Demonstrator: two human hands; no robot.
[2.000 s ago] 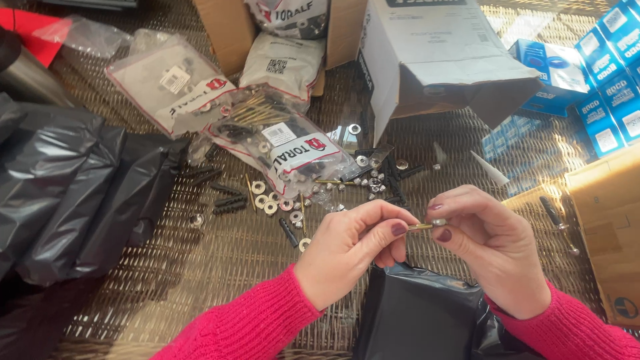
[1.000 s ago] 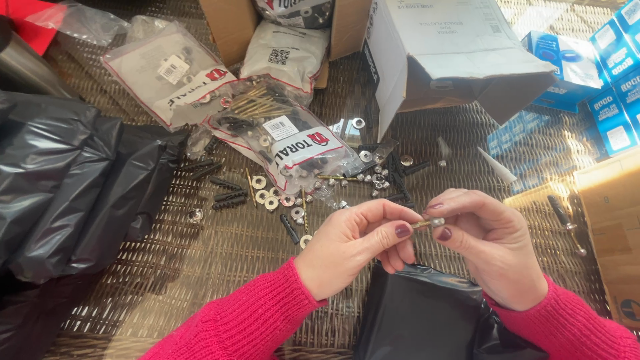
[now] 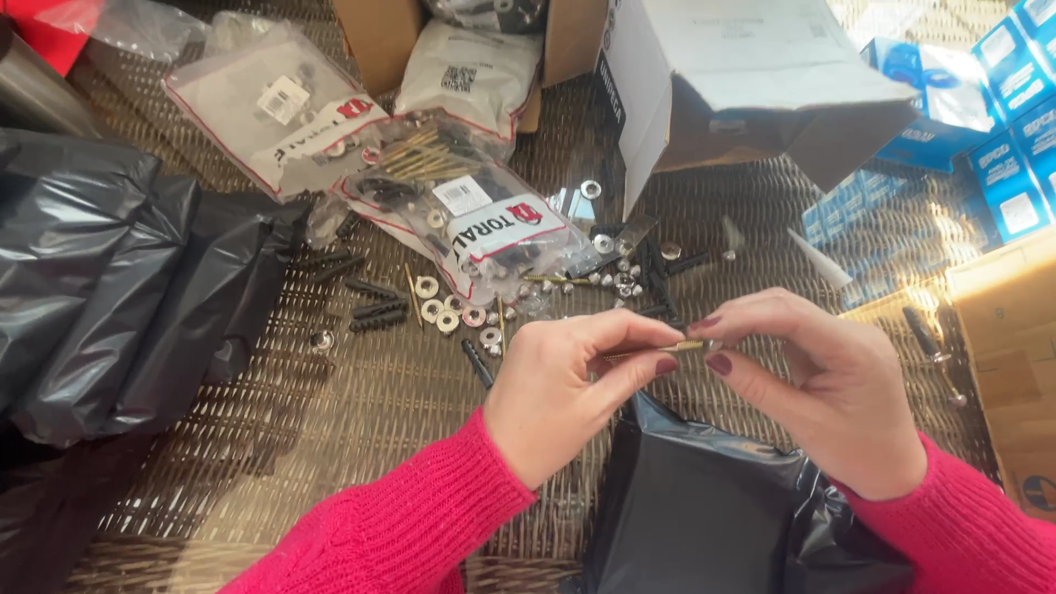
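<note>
My left hand [image 3: 577, 388] pinches a brass-coloured threaded screw [image 3: 681, 346] between thumb and forefinger. At its right end my right hand [image 3: 813, 384] grips a small shiny metal cap [image 3: 713, 345] with its fingertips; whether the cap is threaded on cannot be told. Beyond the hands lie loose metal washers [image 3: 426, 287], black plastic wall plugs [image 3: 379, 313] and small chrome cap nuts [image 3: 623, 280]. A clear Toralf bag [image 3: 528, 227] of hardware lies behind them, with long brass-coloured screws [image 3: 421, 157] on its upper part. Below the hands is a black plastic-wrapped package [image 3: 693, 495].
Black plastic packages [image 3: 223, 272] are stacked at the left. Another Toralf bag [image 3: 239, 107] lies at the back left, near an open cardboard box [image 3: 569, 41]. A white carton [image 3: 742, 58], blue boxes [image 3: 1002, 157] and a brown cardboard box [image 3: 1011, 363] stand on the right of the woven tabletop [image 3: 330, 445].
</note>
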